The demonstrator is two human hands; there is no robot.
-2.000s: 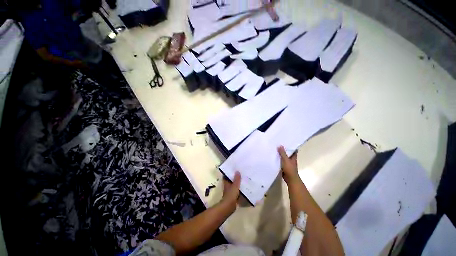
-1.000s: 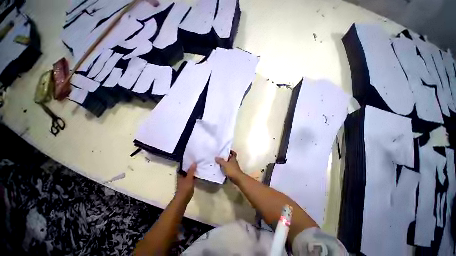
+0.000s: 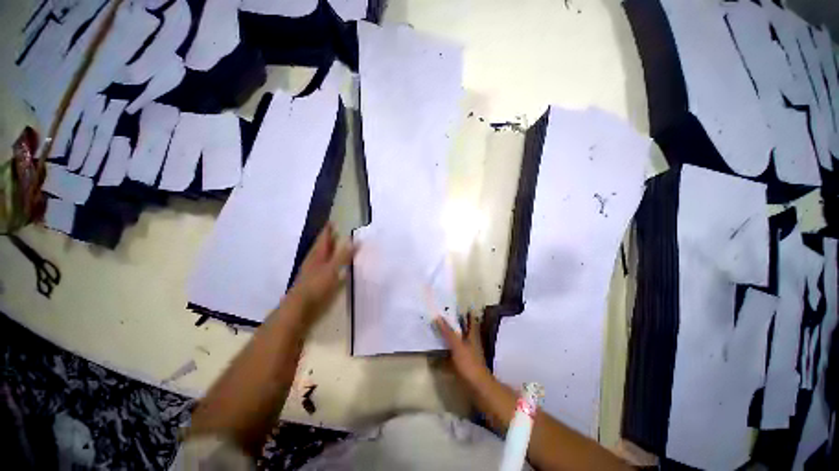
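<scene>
A long dark fabric bundle with a white paper top lies in front of me on the cream table. My left hand is at its left edge, blurred, fingers apart. My right hand is at its lower right corner, fingers spread, thumb over the paper edge; neither hand visibly grips it. A second white-topped bundle lies to the left, with a gap between the two. A thicker long bundle lies to the right.
Many small white-topped stacks stand at upper left with a yardstick across them. Shears and a red wrapped weight are at far left. Tall stacks stand at right. Scraps cover the floor at lower left.
The long bundle has moved right, away from the left bundle, and is now straighter. My left hand has left its near end for its left edge. The view has shifted right.
</scene>
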